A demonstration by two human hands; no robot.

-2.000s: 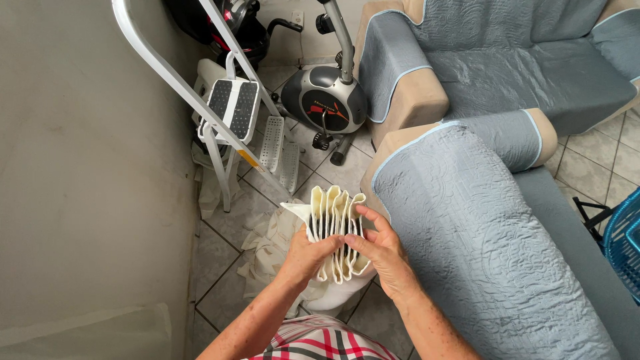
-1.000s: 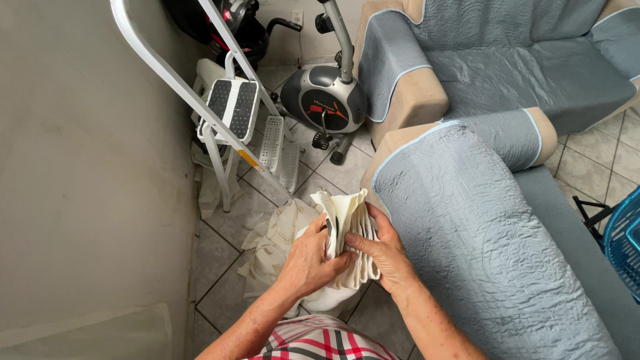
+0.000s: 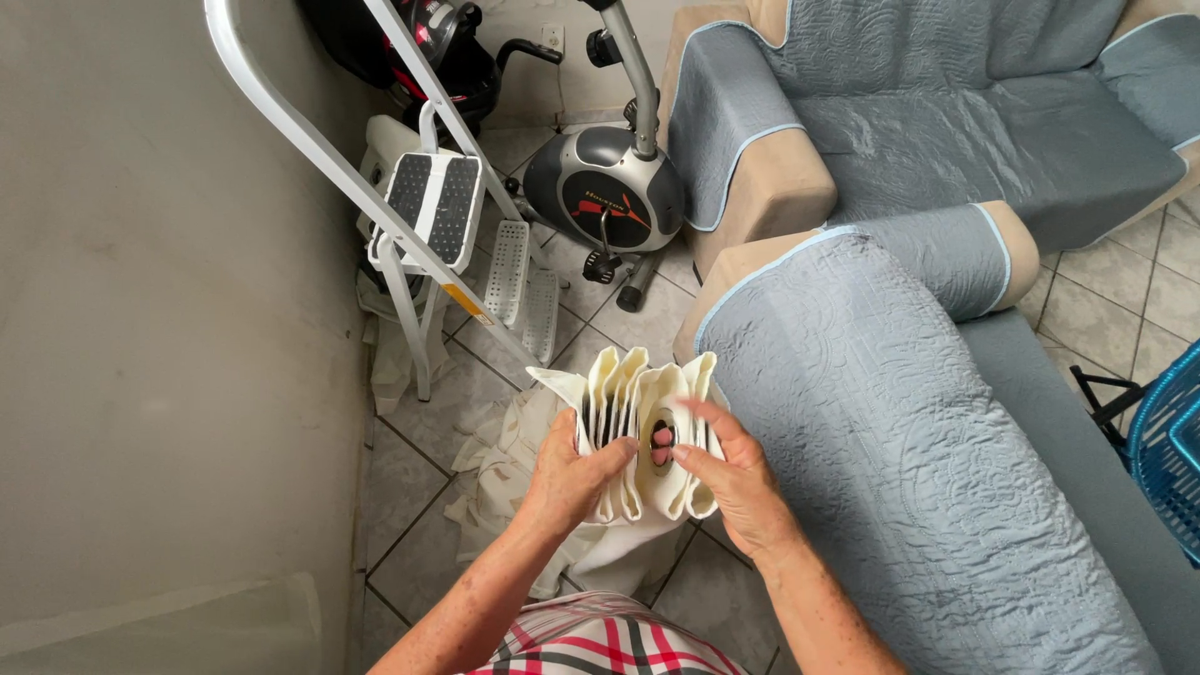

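Observation:
A cream fabric with metal-ringed eyelets, likely a grommet-top curtain (image 3: 662, 398), is gathered in accordion folds between my two hands. My left hand (image 3: 572, 473) grips the left folds, its thumb pressed on the front beside dark eyelet rings. My right hand (image 3: 741, 473) holds the right folds by the thumb, with the index finger raised; fingertips show through one open eyelet. A pointed corner of the fabric sticks out at the upper left. The rest of the cloth (image 3: 520, 450) hangs down and lies bunched on the tiled floor below my hands.
A white and grey step ladder (image 3: 436, 211) stands ahead on the left by the wall, with an exercise bike (image 3: 605, 192) beyond it. A sofa with a blue quilted cover (image 3: 872, 375) is close on my right; another sofa (image 3: 947, 141) stands behind. A blue woven chair (image 3: 1172, 441) is at the right edge.
The folded top of the fabric, bunched and tilted a second ago, is now fanned out facing me, with one eyelet showing. My right index finger has lifted off the folds.

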